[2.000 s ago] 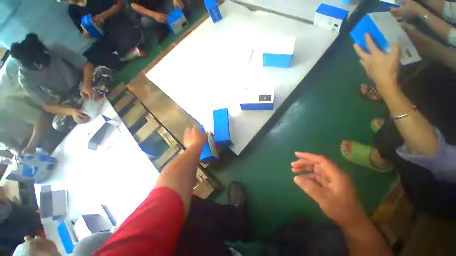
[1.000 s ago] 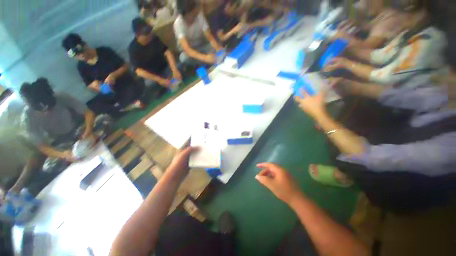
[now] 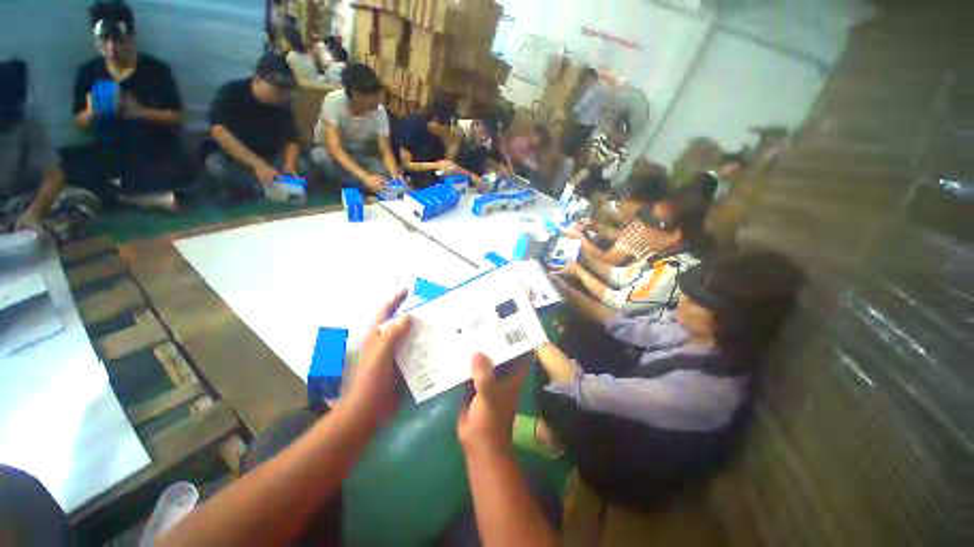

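A white retail box (image 3: 470, 329) with small black print, a dark square mark and a barcode is held up in front of me, tilted, its white face towards me and a blue edge along its top. My left hand (image 3: 374, 358) grips its left end. My right hand (image 3: 493, 401) holds its lower edge, thumb on the white face. A narrow blue box (image 3: 328, 363) stands upright on the white board (image 3: 256, 280) left of my left hand. Another blue box (image 3: 429, 290) shows partly behind the held box.
People sit around the boards, one in a pale purple sleeve (image 3: 668, 393) close at the right. Blue boxes in rows (image 3: 433, 201) stand farther down. A wooden pallet (image 3: 160, 331) and second white board (image 3: 64, 395) lie left; a clear plastic tray (image 3: 171, 506) is low left.
The view has lifted and turned along the boards. The box was in my left hand alone a second ago; now it is raised and my right hand also holds it.
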